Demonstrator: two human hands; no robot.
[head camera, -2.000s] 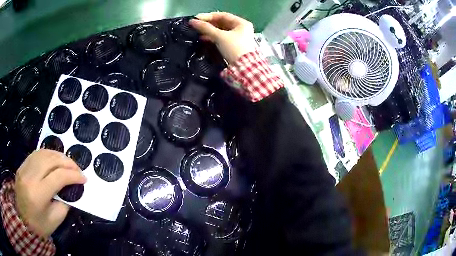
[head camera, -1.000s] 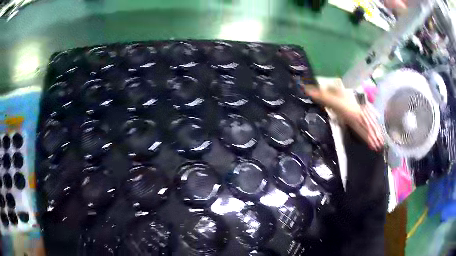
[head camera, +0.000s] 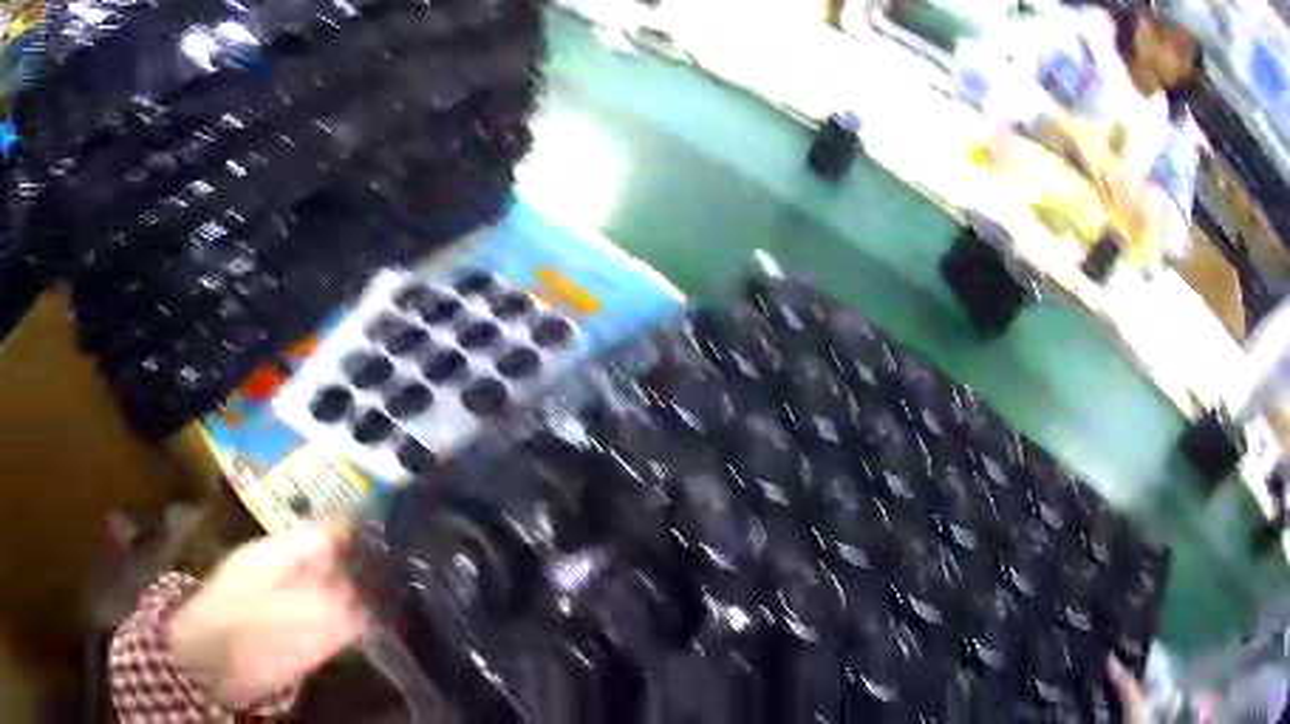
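Observation:
The large black blister tray holds rows of round black parts and lies slanted across the lower right, blurred. My left hand is at its lower left corner, fingers closed on the edge. A small piece of my right hand shows at the tray's lower right edge, mostly hidden or cut off by the frame. A white label sheet with rows of black round labels lies on the blue printed board, left of the tray.
The tall stack of filled trays stands at the upper left, beside the blue board. The green conveyor belt runs behind the tray. Brown cardboard is at the left edge. Another person sits across the belt. Small black objects stand along its far edge.
The view has swung left; the fan is out of view and the tray stack has come in. My left hand has come to the tray's corner, without the label sheet it held two seconds ago.

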